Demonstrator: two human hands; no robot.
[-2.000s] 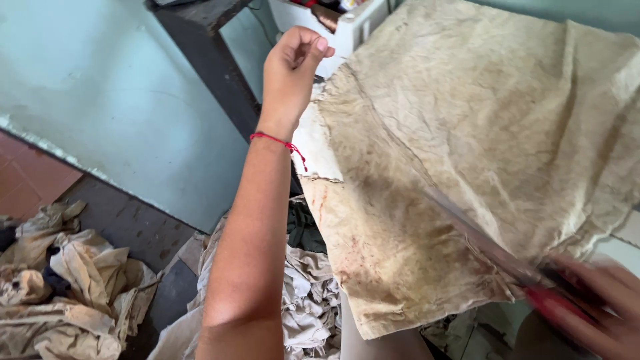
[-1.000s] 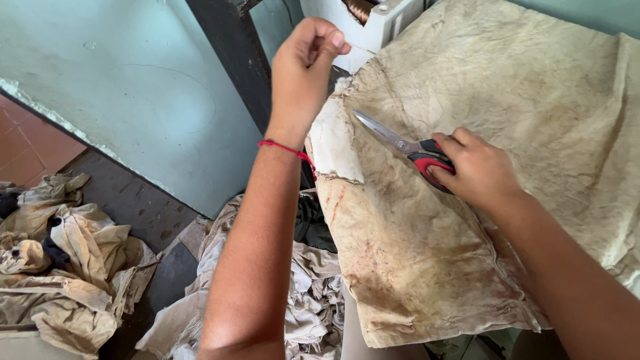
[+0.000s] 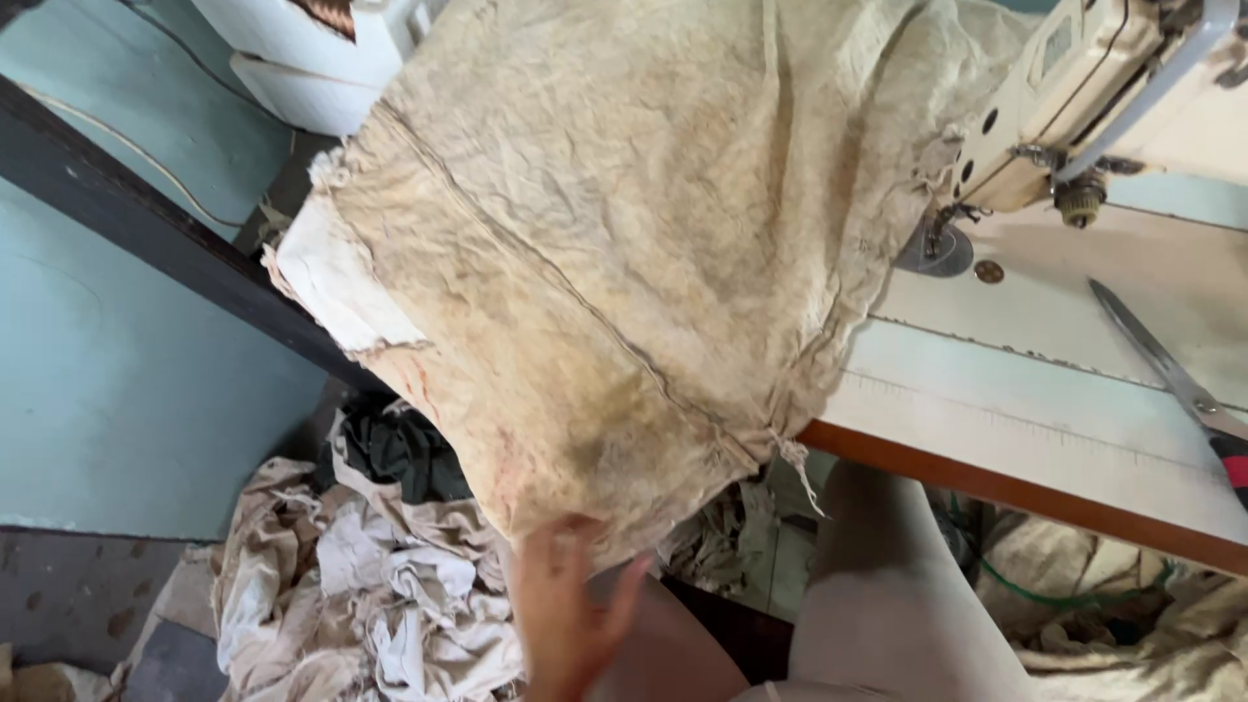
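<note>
A large stained beige cloth (image 3: pixel 604 253) with a raised seam and a white patch (image 3: pixel 341 278) at its left edge spreads over the work surface and hangs past the front. My left hand (image 3: pixel 570 604), blurred, is at the cloth's lower edge with its thumb apart from the fingers; whether the fingertips press on the cloth is unclear. My right hand is out of view. Scissors (image 3: pixel 1175 366) with dark and red handles lie on the sewing machine's table at the right, their handles cut off by the frame.
The sewing machine (image 3: pixel 1063 107) stands at upper right, its needle area beside the cloth. The table has a brown front edge (image 3: pixel 975 483). Heaped rags (image 3: pixel 390 585) lie below left, more cloth (image 3: pixel 1072 565) lies below right. A dark metal bar (image 3: pixel 175 234) crosses the left side.
The scissors, in my right hand earlier, now lie on the table. My left hand has come down from the cloth's upper left corner to its lower edge. The view has shifted right.
</note>
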